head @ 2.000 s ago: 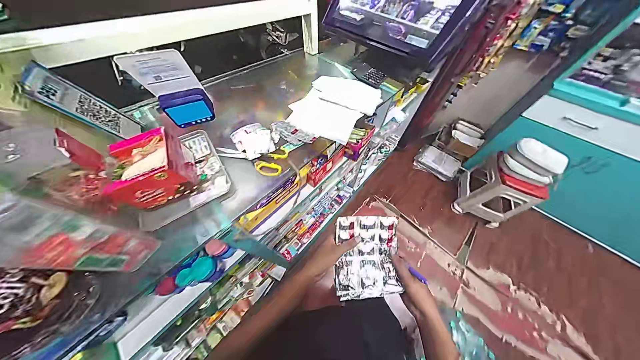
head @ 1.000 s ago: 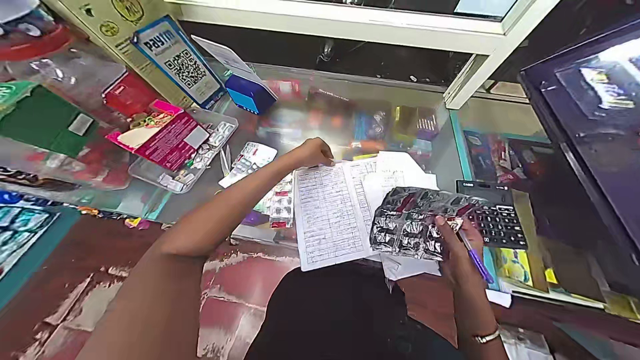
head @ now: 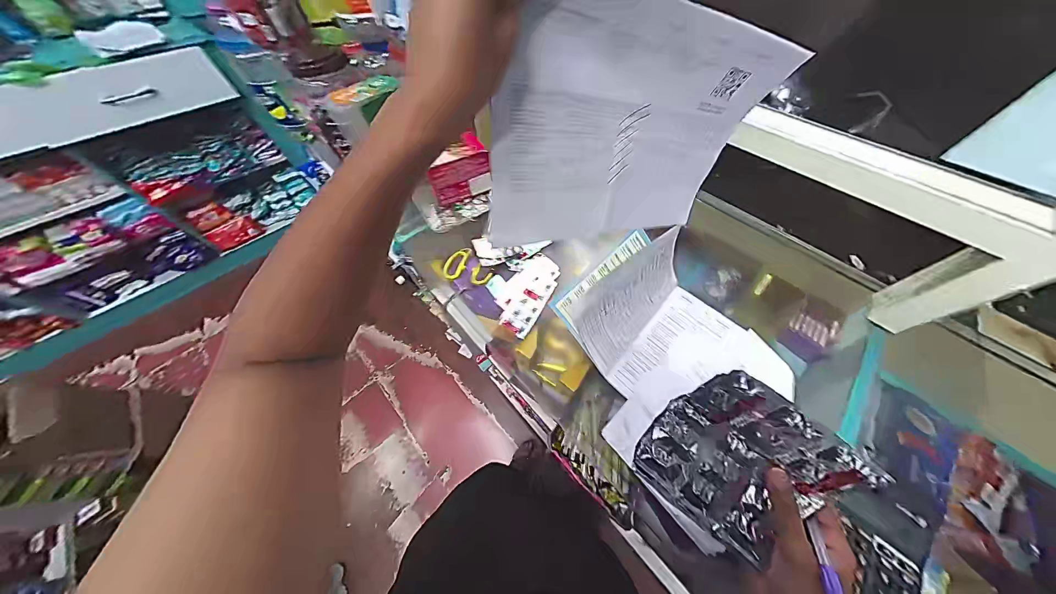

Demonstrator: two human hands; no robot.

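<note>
My left hand is raised at the top edge, mostly cut off, beside a printed paper sheet that hangs upright and seems held by it; the fingers are hidden. My right hand, low at the right, grips a dark silvery foil sheet of blister packs and a purple pen. Under the foil, more papers lie on the glass counter, one page standing partly up. Left of them are a white blister strip and yellow-handled scissors.
Behind the scissors stands a red box. A white frame runs along the counter's far side. Part of a keypad device shows beside my right hand. Shelves of packets stand at the left, above a red tiled floor.
My left hand has gone up from the papers on the counter, and a sheet now hangs raised beside it. My right hand still holds the foil packs and pen. The view has turned.
</note>
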